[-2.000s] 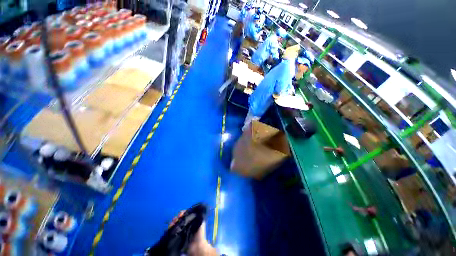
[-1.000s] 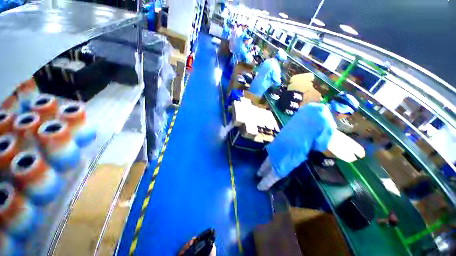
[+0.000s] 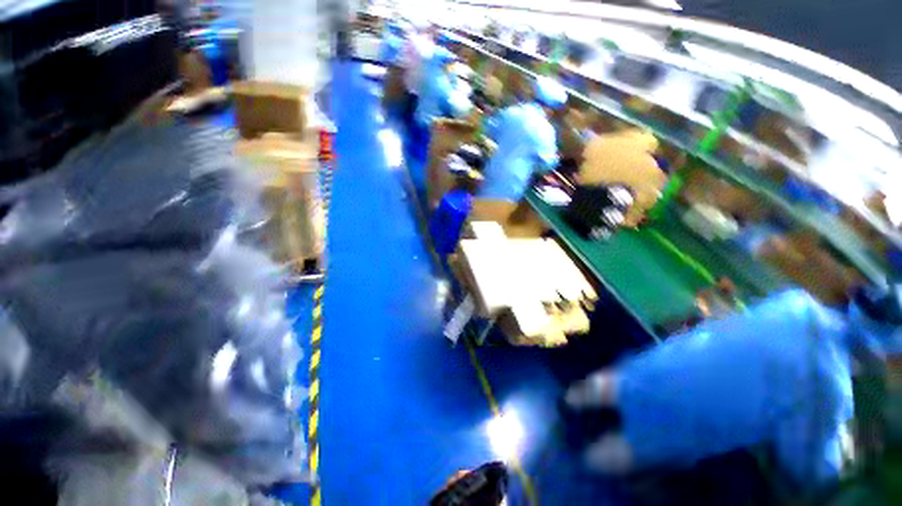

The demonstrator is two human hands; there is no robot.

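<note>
At the bottom edge, what looks like my right hand (image 3: 475,486) shows only in part, small and blurred. It is dark or black on top with a little bare skin at its left side. I cannot tell whether the black is a glove or something held. My left hand is not in view. Nearest on the left is a large heap of grey, clear plastic wrap (image 3: 148,296), blurred.
A blue floor aisle (image 3: 371,376) with yellow-black edge tape runs ahead. On its right are a cart of pale sheet pieces (image 3: 524,282), a blue bin (image 3: 452,219) and a green bench (image 3: 633,272). A blue-clad person (image 3: 732,385) bends close on the right; others stand farther along. Cartons (image 3: 269,111) stand left.
The view has moved forward along the aisle. The orange-white cylinders and open carton have left the picture. The plastic wrap, cart and bending person are nearer. The visible hand sits lower and farther right.
</note>
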